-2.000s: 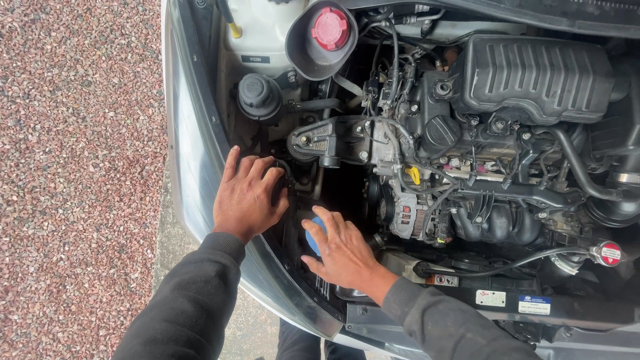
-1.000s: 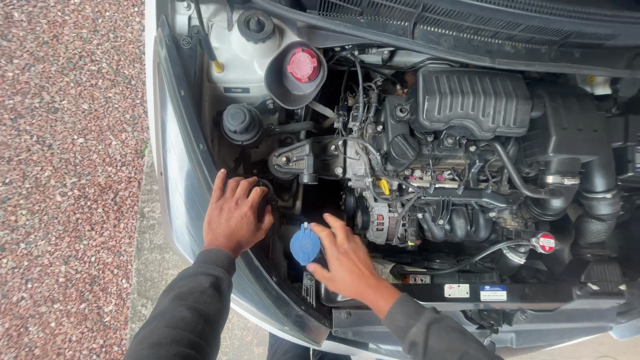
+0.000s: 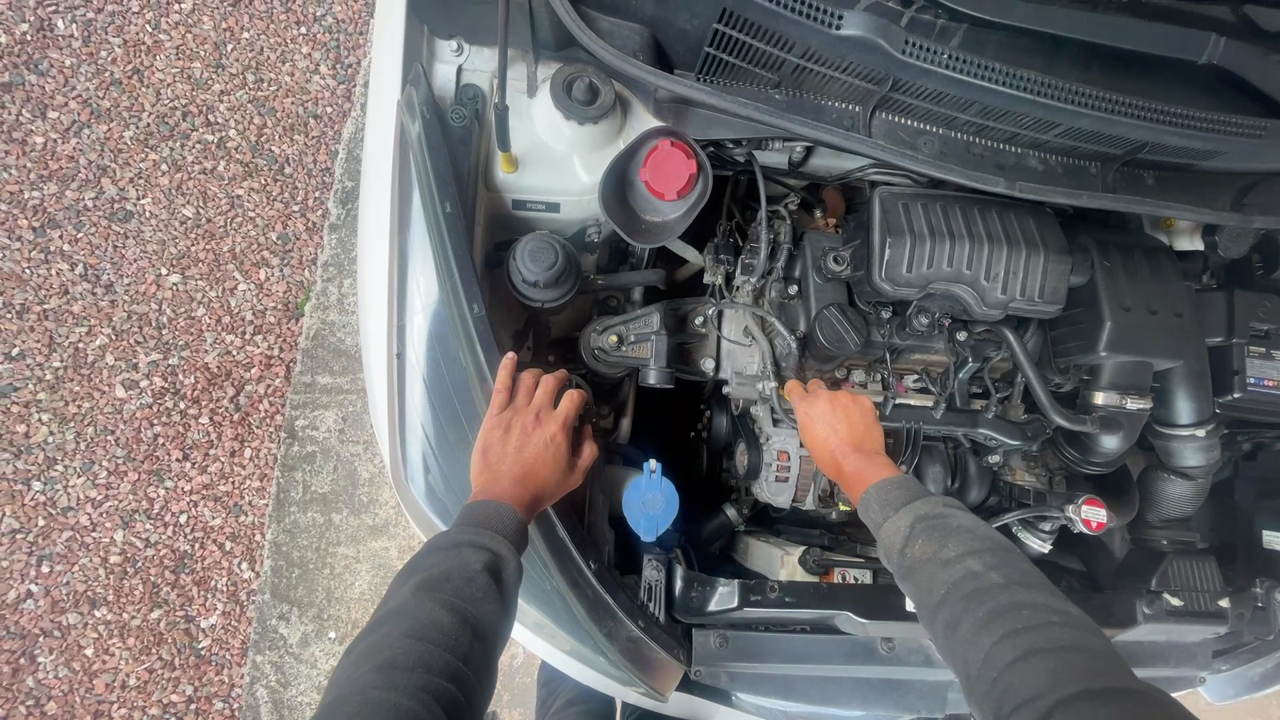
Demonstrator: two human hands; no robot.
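My left hand (image 3: 530, 440) lies palm down over the inner edge of the headlight (image 3: 440, 330), its fingertips on a dark part; whether it grips that part is hidden. My right hand (image 3: 840, 432) is over the engine, thumb and fingers closed at the yellow dipstick handle (image 3: 787, 393), which they mostly cover. Between and below the hands is the blue washer-fluid cap (image 3: 650, 502), closed. An engine mount (image 3: 640, 340) is above and right of my left hand. The alternator (image 3: 785, 470) lies just below left of my right hand, and the black oil filler cap (image 3: 838, 330) above it.
A red cap (image 3: 669, 170) in a dark funnel-shaped surround and a black reservoir cap (image 3: 543, 268) stand near the fender. The ribbed black engine cover (image 3: 965, 250) is at the upper right, the radiator cap (image 3: 1088, 514) lower right. The front crossmember (image 3: 780, 600) runs along the bottom.
My right hand has moved from the blue washer cap, up and right to the yellow dipstick handle. My left hand has stayed by the headlight.
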